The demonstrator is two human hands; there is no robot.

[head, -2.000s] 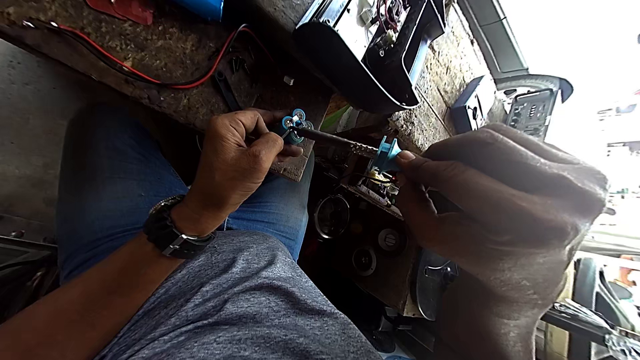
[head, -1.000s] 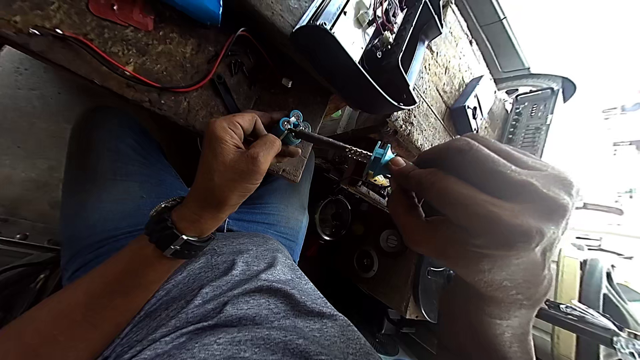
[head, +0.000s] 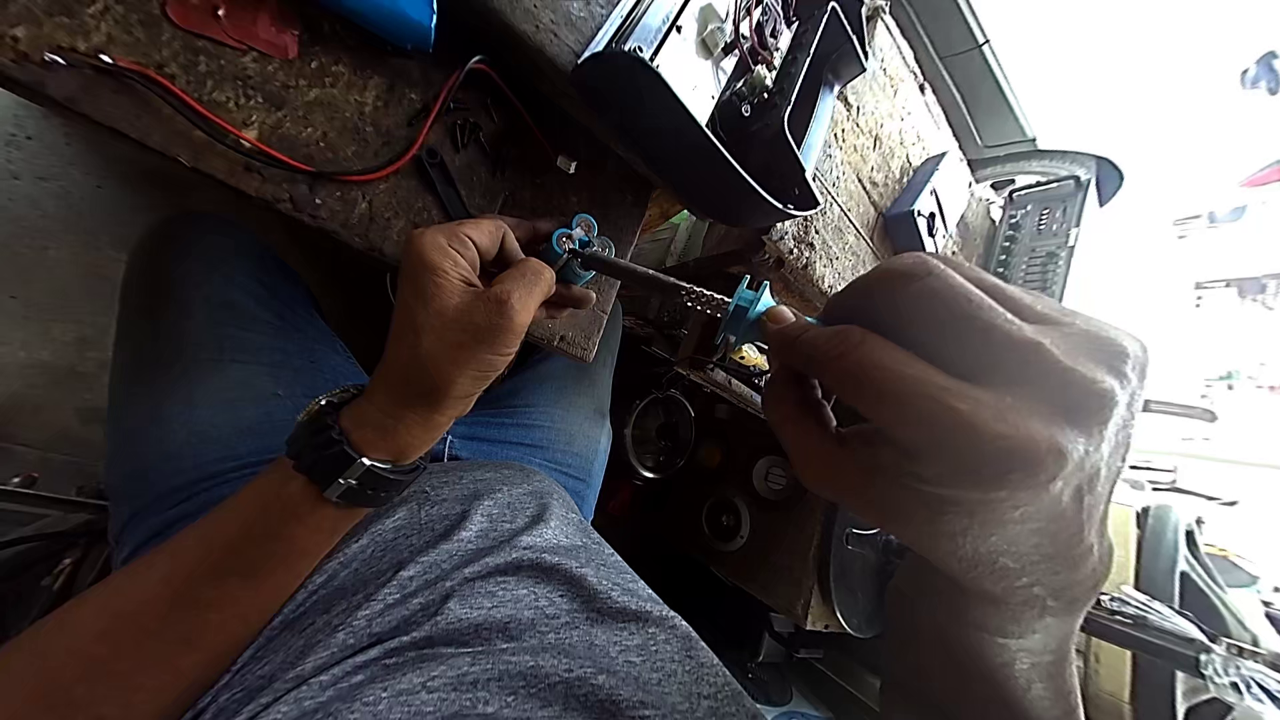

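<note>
My left hand (head: 460, 315) grips a bundle of blue cylindrical battery cells (head: 582, 240) by its side, above the corner of the wooden bench. The metal-capped ends of the cells face up and to the right. In my right hand (head: 950, 390) is a soldering iron (head: 745, 310) with a turquoise collar and a perforated metal barrel, held at its handle. Its dark shaft points left, and the tip meets or lies just over the cell ends; actual contact cannot be told. My right fingers hide most of the handle.
Red and black wires (head: 375, 174) with a small white connector lie on the worn bench (head: 330, 110), near small dark screws. An opened black device housing (head: 690, 140) with inner wiring stands beyond my hands. Further right are a small box (head: 925, 205) and a panel with knobs (head: 1040, 235). Round speaker-like parts (head: 660, 433) sit below.
My left hand keeps its grip on the cells with little movement. My right hand and the iron have shifted slightly left since the earliest frame.
</note>
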